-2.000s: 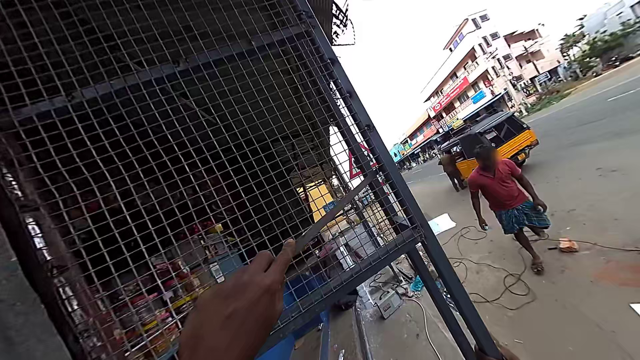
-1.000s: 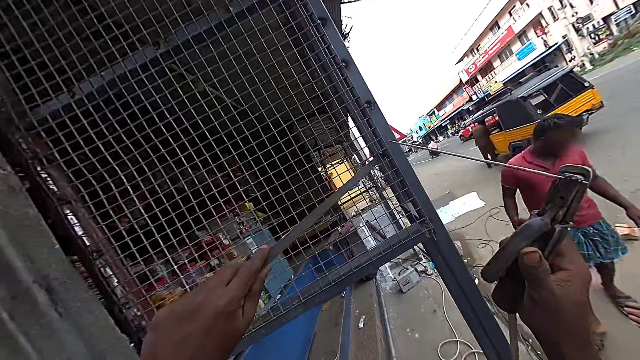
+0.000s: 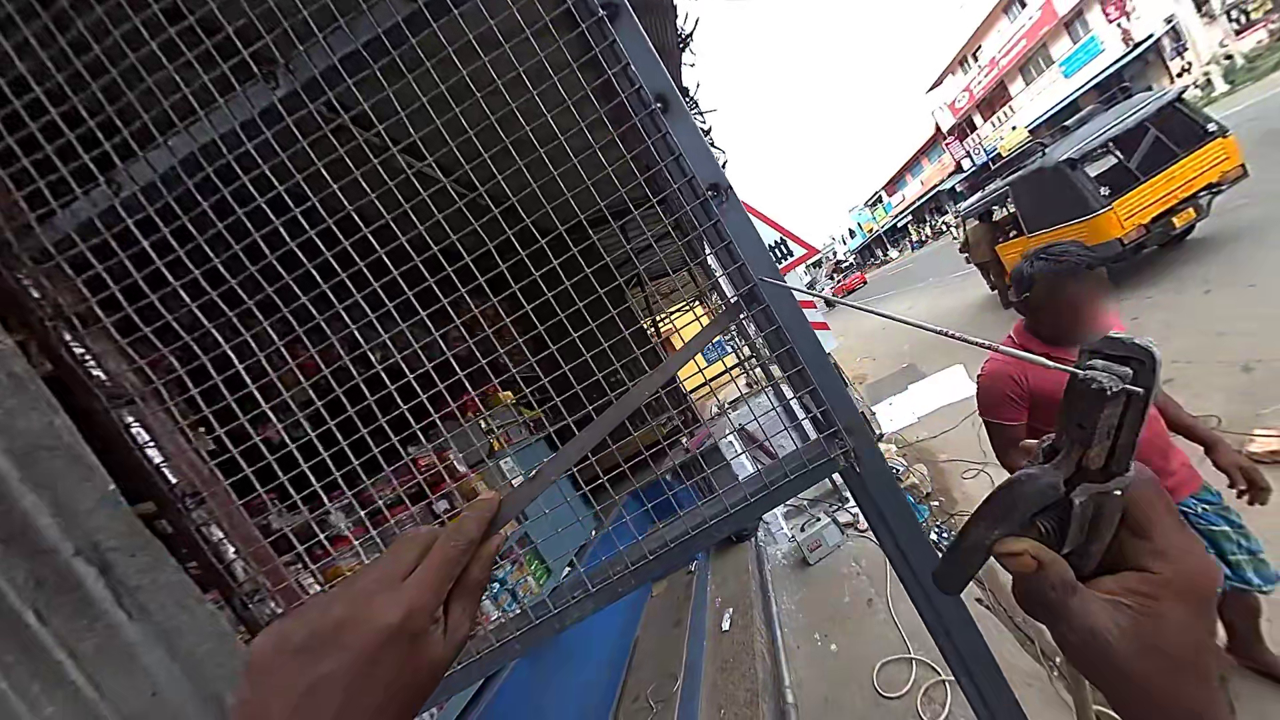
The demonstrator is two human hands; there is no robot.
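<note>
My left hand [image 3: 400, 600] grips the near end of a flat metal strip [image 3: 610, 420], which slants up across the wire mesh [image 3: 330, 250] toward the frame's upright. In my right hand [image 3: 1120, 590] is a black welding electrode holder [image 3: 1070, 480], its jaws clamped on a thin welding rod [image 3: 930, 330]. The rod's far tip reaches the grey metal frame post [image 3: 800, 350], near the strip's upper end; whether it touches cannot be told. The mesh fills the frame, above a lower crossbar [image 3: 680, 540].
A person in a red shirt [image 3: 1030, 390] stands close behind my right hand. A welding machine [image 3: 818, 538] and a coiled cable [image 3: 910, 670] lie on the ground. Goods [image 3: 400, 500] show behind the mesh. A yellow and black auto rickshaw [image 3: 1120, 200] is on the road.
My right hand has come into view with the electrode holder and rod. The person in red is nearer than two seconds ago. My left hand still grips the strip.
</note>
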